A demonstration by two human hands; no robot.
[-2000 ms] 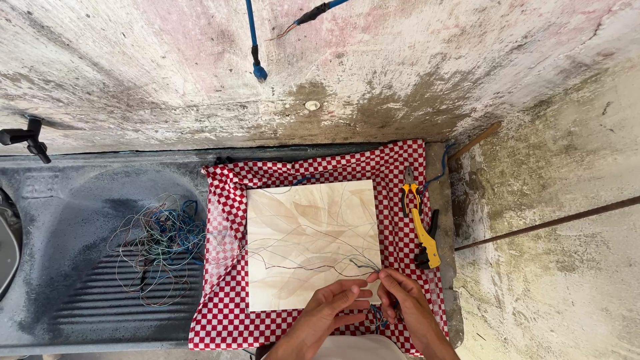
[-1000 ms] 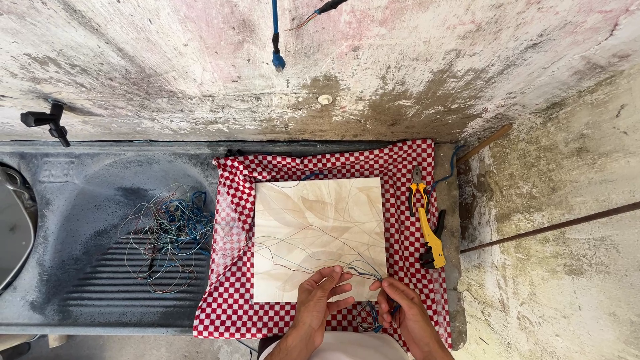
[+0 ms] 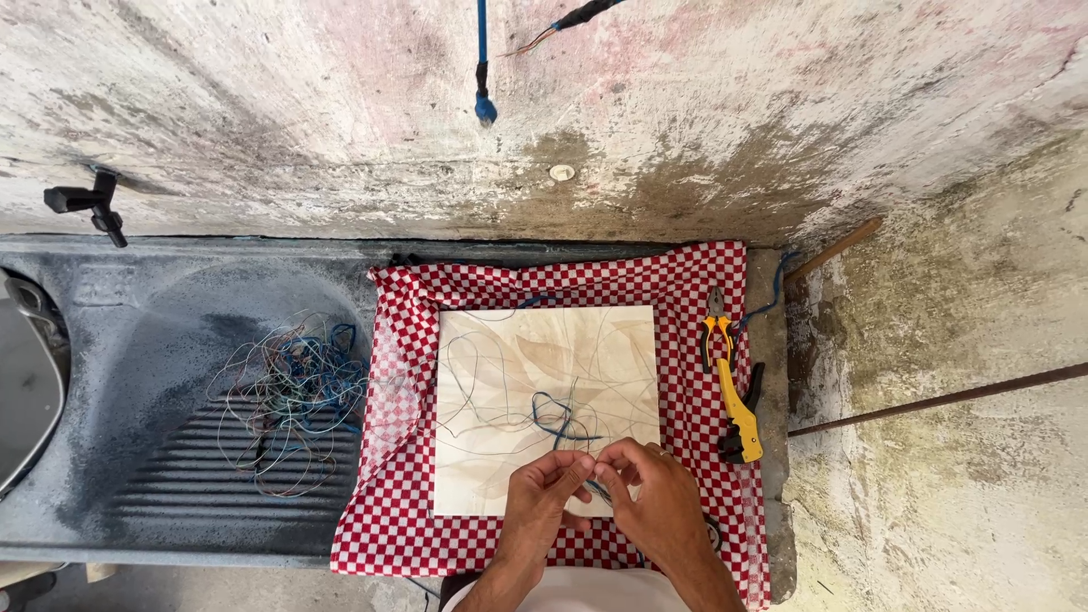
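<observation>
My left hand [image 3: 548, 493] and my right hand [image 3: 642, 484] meet fingertip to fingertip over the lower edge of a beige tile with a leaf pattern [image 3: 544, 357]. Both pinch thin wire between thumb and forefinger; its exact ends are hidden by the fingers. A short blue cable [image 3: 554, 416] curls on the tile just beyond my hands, among fine loose wires. Under the tile lies a red and white checkered cloth [image 3: 399, 510]. To the right rest pliers with yellow and black handles [image 3: 716, 331] and a yellow wire stripper [image 3: 739, 416].
A tangle of thin coloured wires [image 3: 297, 399] lies in the grey ribbed washing sink [image 3: 170, 501] at left. A black tap [image 3: 98, 204] juts from the wall. Blue cables [image 3: 483, 85] hang at the top. A wooden stick [image 3: 833, 251] leans in the corner.
My hands have come together at the fingertips; one second ago they were slightly apart. The blue cable now curls on the tile, where only thin wires showed before.
</observation>
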